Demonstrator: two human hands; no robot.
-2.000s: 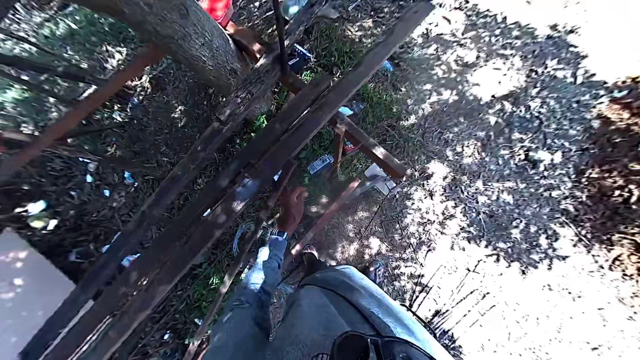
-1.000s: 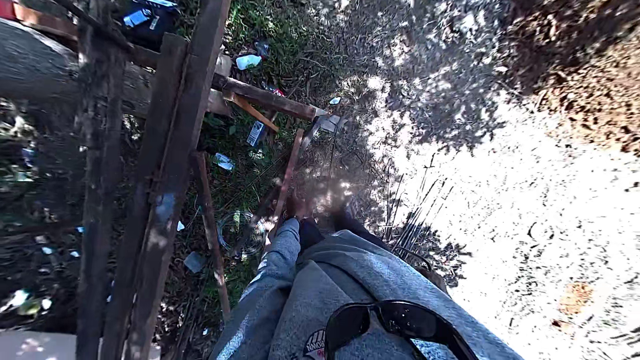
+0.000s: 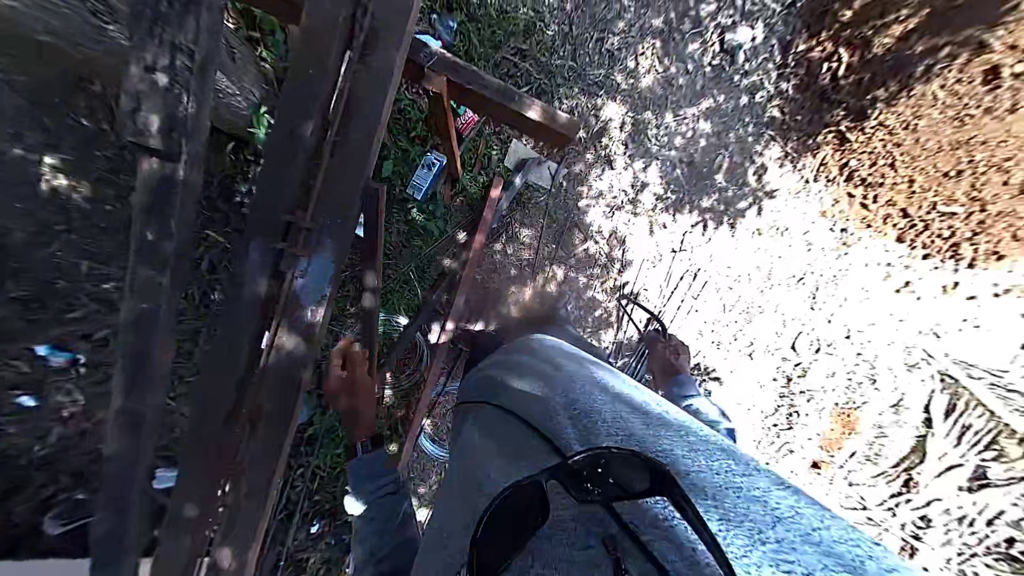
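Observation:
My left hand hovers or rests beside the wooden beams, near a dark upright board; its fingers are partly bent and nothing shows in them. On the right, my right hand is closed around the handles of a dark hand tool, whose exact kind is hard to tell. Thin metal rods lie just beside that hand. Between my hands and nearer the left one, a reddish narrow strip slants over coils of wire. Sunglasses hang at my chest.
A short timber juts from the beams, with a blue box and a red wrapper or can below it. A tree trunk crosses the upper left. Loose reddish soil lies at the upper right.
My right hand has come into view at the right with the dark tool in it. My left hand now shows beside the beams. The view has turned and shifted.

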